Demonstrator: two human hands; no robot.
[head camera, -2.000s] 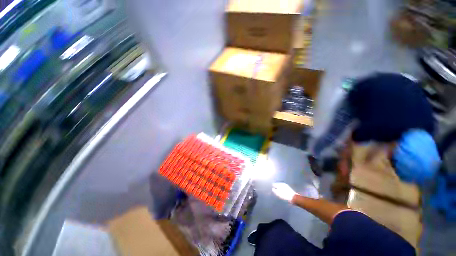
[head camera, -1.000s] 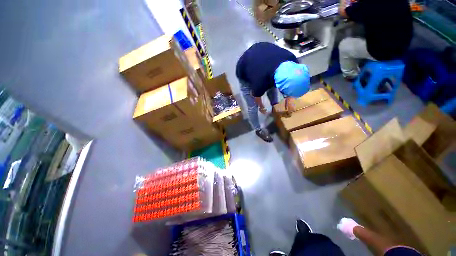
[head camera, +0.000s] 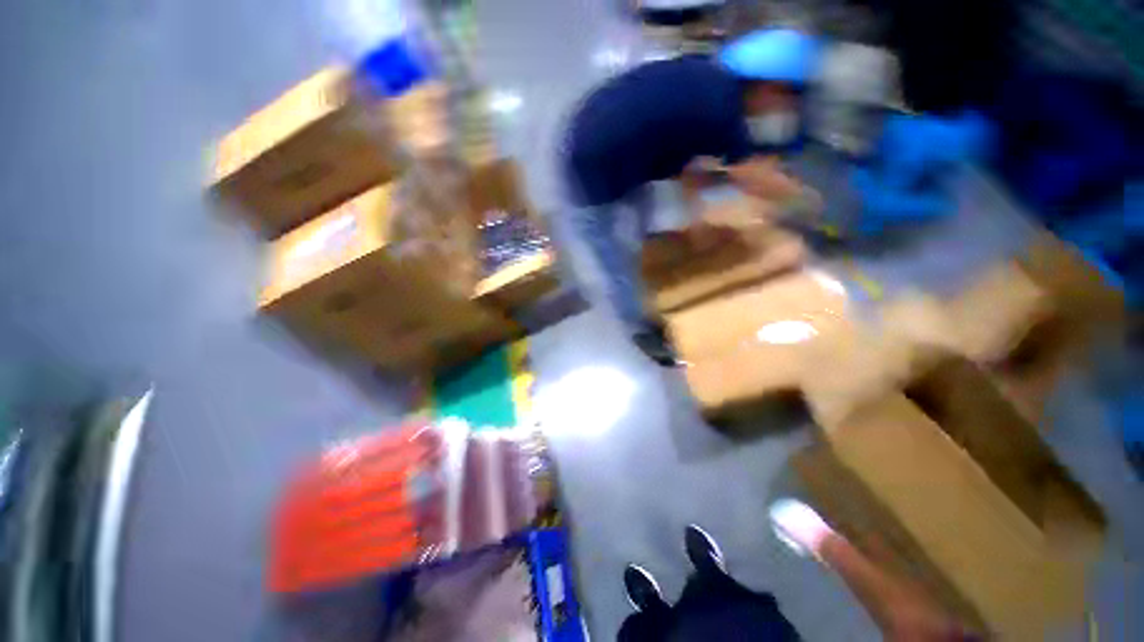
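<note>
The picture is blurred. My right hand (head camera: 799, 527), in a white glove, is at the lower right, beside the open brown carton (head camera: 922, 483). Nothing shows in it, but its fingers are too blurred to read. My left hand is out of the picture. A stack of blister trays with orange-red parts (head camera: 345, 514) stands at the lower left, by the blue tote (head camera: 552, 583), with its clear sides facing right. Pale strands (head camera: 471, 596) lie in the tote.
Stacked closed cartons (head camera: 376, 282) stand upper left, beside an open carton with dark bagged parts (head camera: 512, 245). A person in a blue cap (head camera: 652, 126) bends over an open carton (head camera: 715, 257). A taped carton (head camera: 753, 345) stands in front. A green floor patch (head camera: 479, 389) lies ahead.
The view has swung, so the stacks sit further left. The person's carton was closed a second ago; its top now looks open. My right hand stays low beside the open carton.
</note>
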